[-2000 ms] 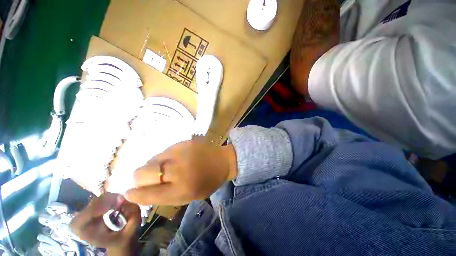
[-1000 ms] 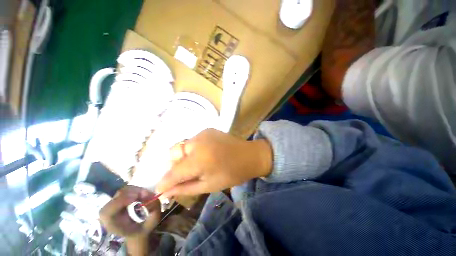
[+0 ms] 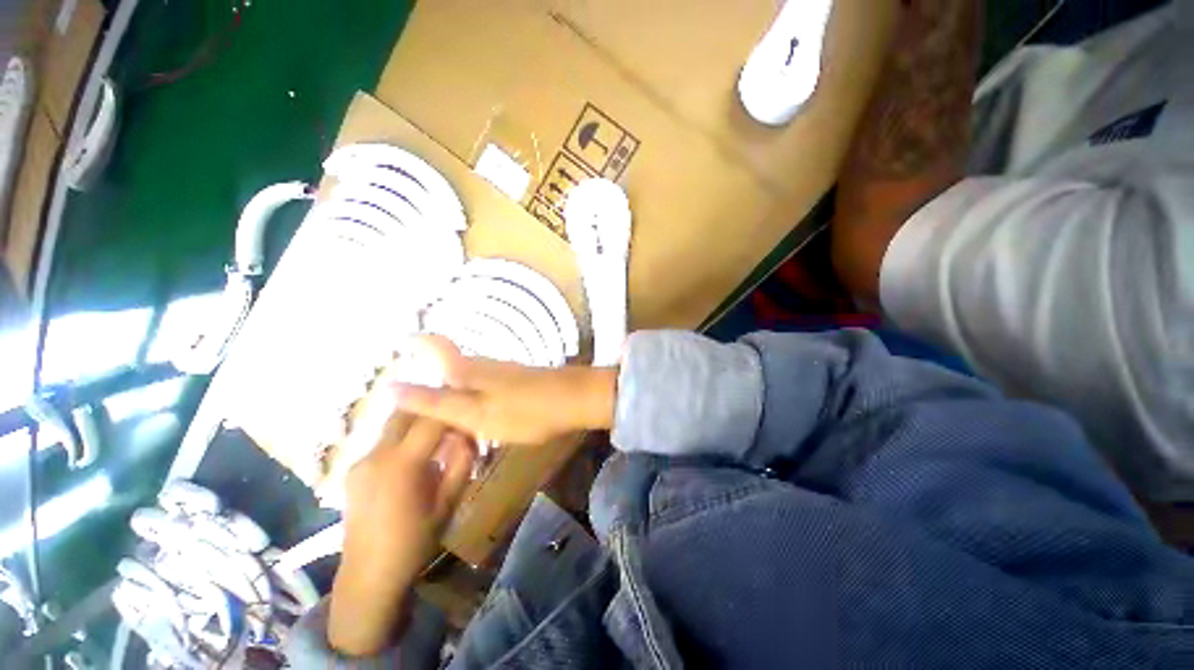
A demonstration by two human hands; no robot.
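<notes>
My left hand [image 3: 393, 504] and my right hand [image 3: 504, 399] are bare and close together over the lower end of the stacked white arcs [image 3: 504, 308]. The fingers are blurred and washed out by glare, so I cannot tell what they hold. A white curved piece [image 3: 312, 546] shows beside my left wrist; its link to the hand is unclear. A second stack of white arcs [image 3: 393, 183] lies to the left. A spoon-shaped white housing [image 3: 602, 242] lies by my right wrist on the cardboard [image 3: 681, 157].
A tangled pile of white housings [image 3: 197, 569] is at lower left. The green conveyor [image 3: 197, 118] carries a white curved part [image 3: 269, 216]. Another white housing [image 3: 782, 79] lies at the top. A co-worker's arm [image 3: 904, 144] and white sleeve [image 3: 995, 262] are at upper right.
My hands have moved up onto the stacked arcs. The white ring-shaped end and red wire between my fingers no longer show. The spoon-shaped housing's handle points more straight down.
</notes>
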